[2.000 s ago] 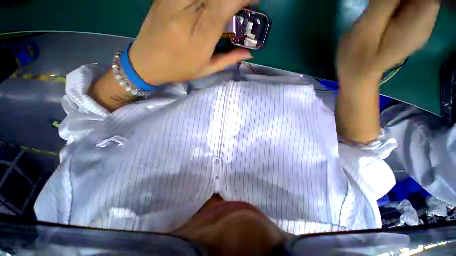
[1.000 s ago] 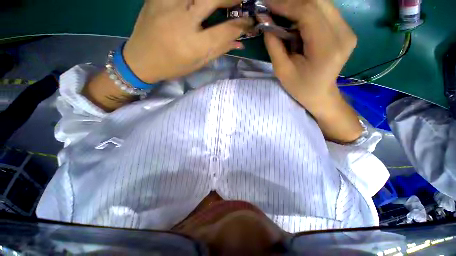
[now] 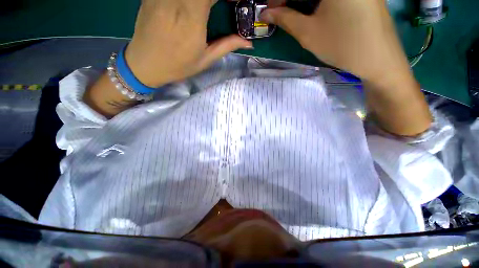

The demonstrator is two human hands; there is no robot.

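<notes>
A watch housing (image 3: 245, 20), black with a shiny rim and pale and yellow parts inside, is at the top centre over the green mat. My left hand (image 3: 176, 42) is beside it on the left, its thumb at the housing's lower edge; its other fingers are cut off by the top edge. My right hand (image 3: 344, 39) reaches in from the right, a fingertip on the pale part inside the housing. Its other fingertips are cut off or hidden, and I cannot make out a tool in it.
The glue syringe (image 3: 431, 9) stands cut off at the top right, with its green cap (image 3: 430, 20) and a hose (image 3: 426, 47) curving down. The green mat (image 3: 79, 18) spans the top. A white sleeve of another person (image 3: 462, 146) is at the right edge.
The housing now shows open between my hands; a second ago my fingers covered much of it. My right forearm has moved right and no longer holds the strip-like grey thing in view.
</notes>
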